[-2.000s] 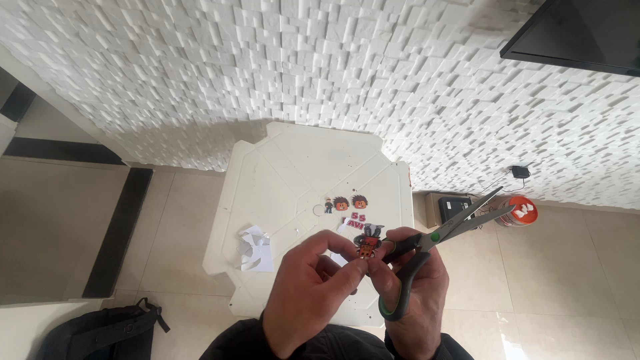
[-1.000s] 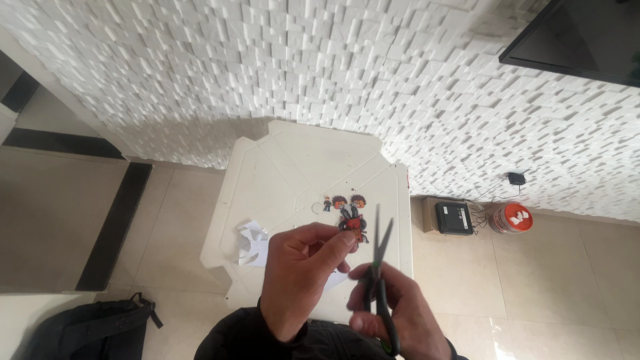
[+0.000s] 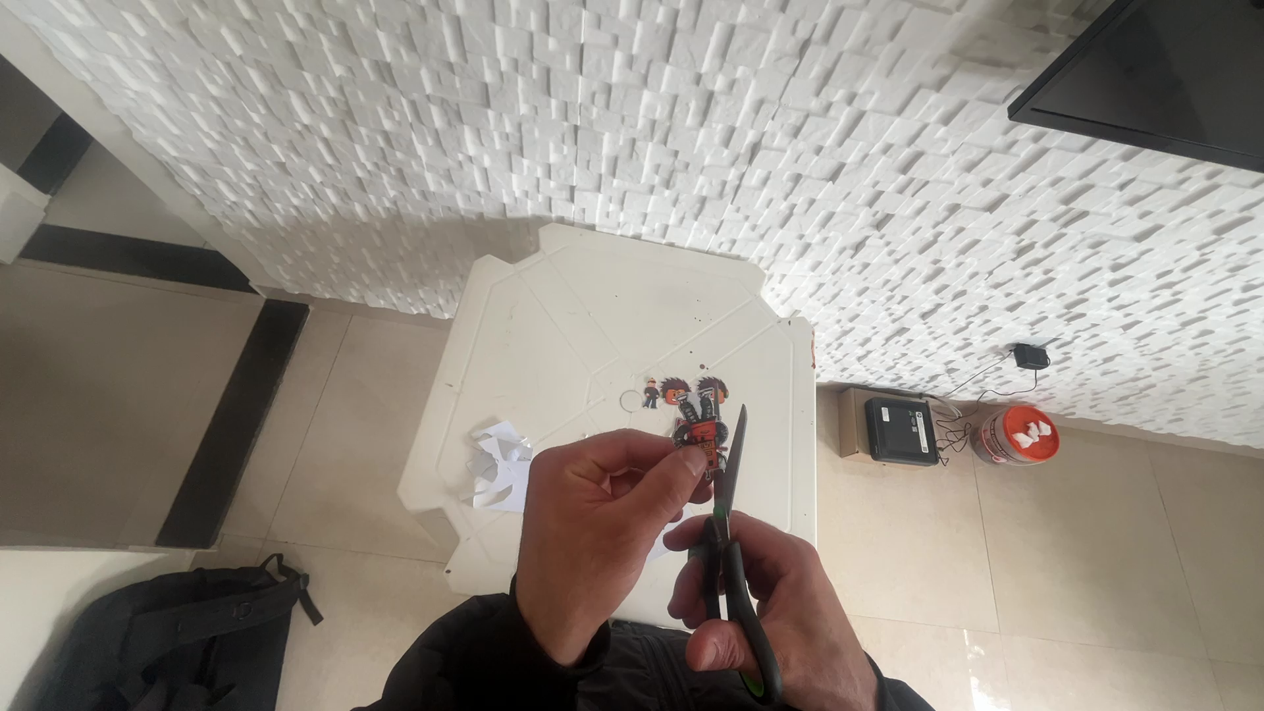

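Between thumb and fingers, my left hand pinches a paper cutout of a cartoon figure, mostly red and black. My right hand grips black-handled scissors with green inside the loops. Their blades point up, a little apart, along the cutout's right side. Beyond the cutout, on the white plastic table, lie a small standing-figure cutout and two cartoon head cutouts, one beside the other, partly hidden. White paper scraps lie at the table's left.
A textured white wall runs behind the table. On the floor at right stand a black router-like box by a cardboard box and a red-lidded tub, with cables. A black backpack is at lower left.
The scissors, which pointed to the upper right two seconds ago with blades spread, now point upward beside the cutout. The right hand has turned with them. The left hand keeps hold of the cutout.
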